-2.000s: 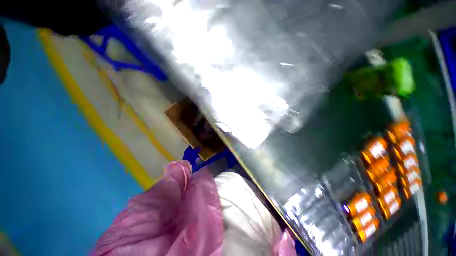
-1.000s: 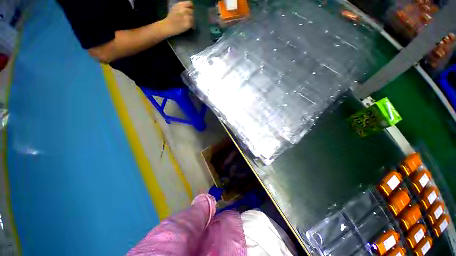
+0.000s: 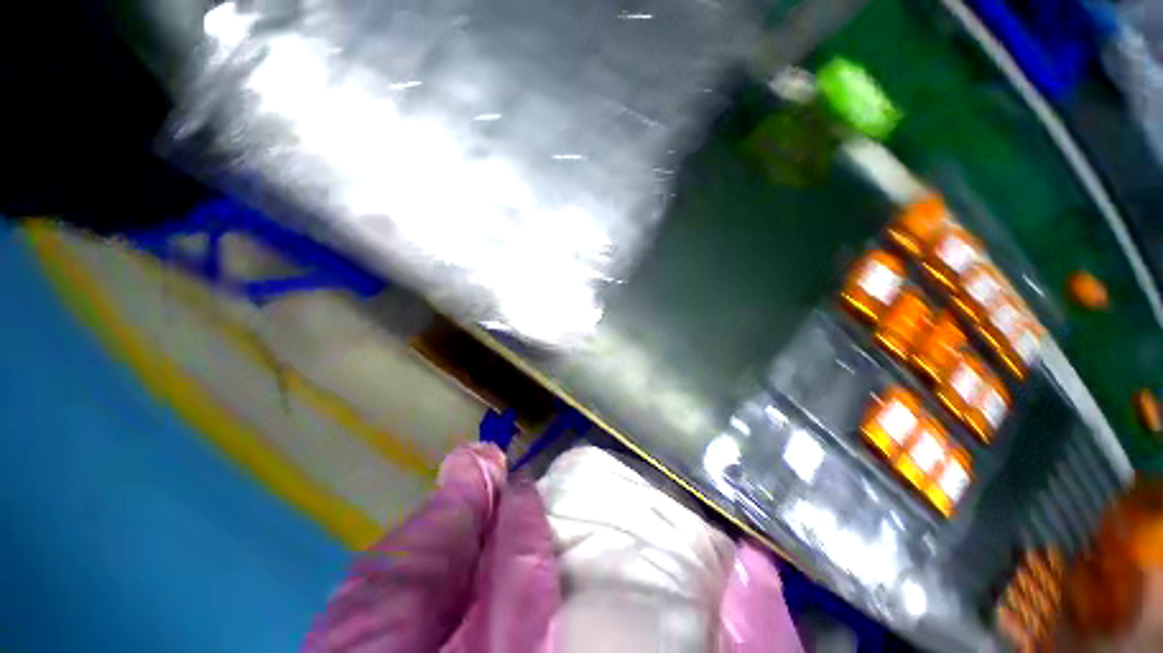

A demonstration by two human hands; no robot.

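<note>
A clear blister tray (image 3: 816, 472) lies on the dark bench at the right, blurred. Several orange units (image 3: 941, 351) with white labels stand in rows at its far side; its near pockets look shiny and without orange. A large blurred orange-brown shape (image 3: 1129, 561) is at the lower right edge; I cannot tell if it is my right hand, a unit, or both. Beside it is a patch of small orange parts (image 3: 1031, 597). My left hand is not in view.
A shiny stack of empty trays (image 3: 446, 140) covers the bench at upper left. A green box (image 3: 857, 98) stands by the rail. The green conveyor (image 3: 1008, 179) curves beyond, with loose orange pieces. My pink sleeve (image 3: 434, 561) and a white bundle (image 3: 625, 536) are low.
The view has turned, so trays and box sit further left and higher. The large orange-brown shape has come in at lower right. The other person's arm has gone out of view.
</note>
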